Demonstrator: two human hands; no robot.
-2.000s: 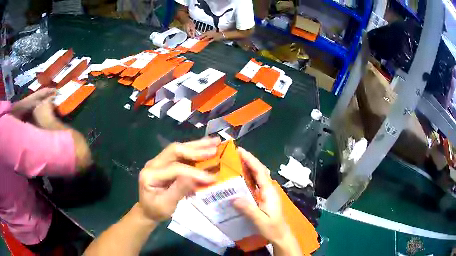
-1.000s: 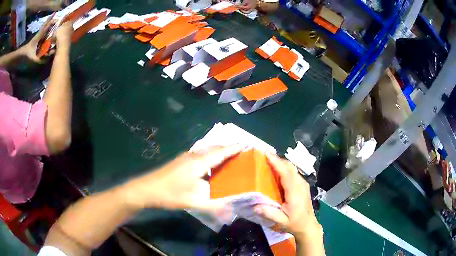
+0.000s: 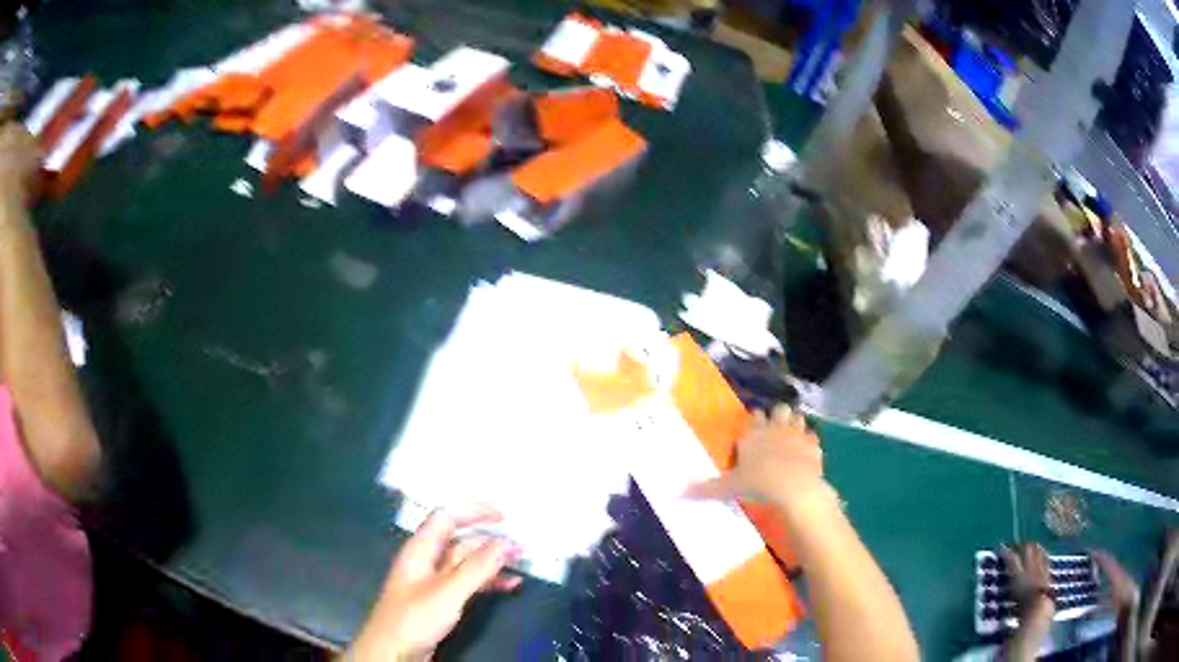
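A flat orange-and-white retail box blank [image 3: 705, 524] lies slanting beside and partly over a stack of white sheets [image 3: 504, 388]. My right hand [image 3: 780, 468] is on the blank, with the thumb across its white panel and the fingers at its right edge. My left hand [image 3: 453, 576] is at the lower edge of the white stack, fingers curled and apart; nothing shows in it. Glossy black round parts in clear film [image 3: 634, 595] lie between my hands, partly covered by the blank. Both hands are slightly blurred.
Opened boxes [image 3: 582, 162] and a pile of orange-white cartons [image 3: 317, 84] are at the back. A crumpled white tissue [image 3: 731, 313] lies near the metal post [image 3: 957, 272]. A pink-sleeved neighbour [image 3: 39, 517] is at left. Another person's hands are over a dotted sheet [image 3: 1073, 585] at right.
The folded box has left my hands; another opened box now stands among those at the back. My hands have moved apart, and my right hand has taken hold of a flat blank.
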